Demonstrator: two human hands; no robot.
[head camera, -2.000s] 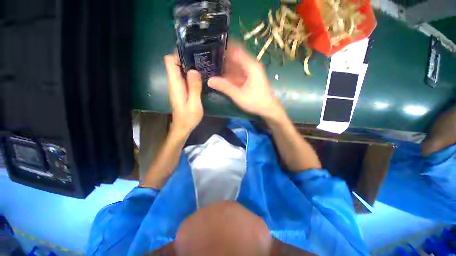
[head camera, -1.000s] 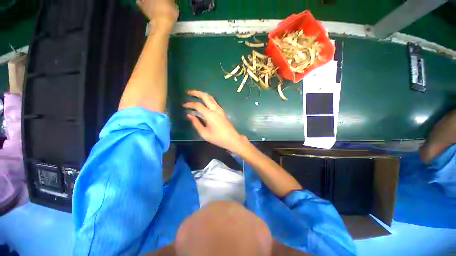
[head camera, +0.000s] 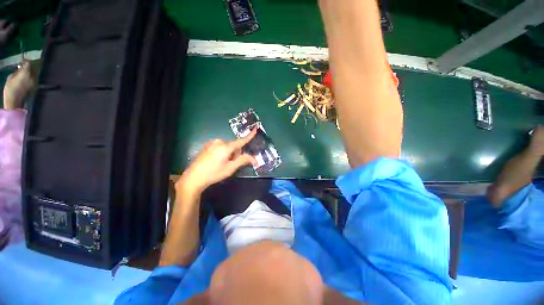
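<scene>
An opened phone mid-frame (head camera: 264, 150) lies tilted on the green bench, speckled circuitry at its far end and a bright silvery area at its near end. My left hand (head camera: 216, 162) is at its left side, with index finger and thumb apart and their tips on or just over the phone; it does not grip it. My right forearm reaches forward over the bench and out past the top edge, so my right hand is out of the picture.
Tan liner strips (head camera: 310, 98) lie beside a red bin (head camera: 394, 77) mostly hidden by my right arm. Stacked black trays (head camera: 77, 119) stand at left. Other phones lie beyond the white rail (head camera: 238, 50) and at right (head camera: 482, 104). Co-workers' arms show at both sides.
My left arm has come back from far forward to the near bench, where a phone now lies. My right arm has swung forward, out of the top edge, and covers the card with black rectangles.
</scene>
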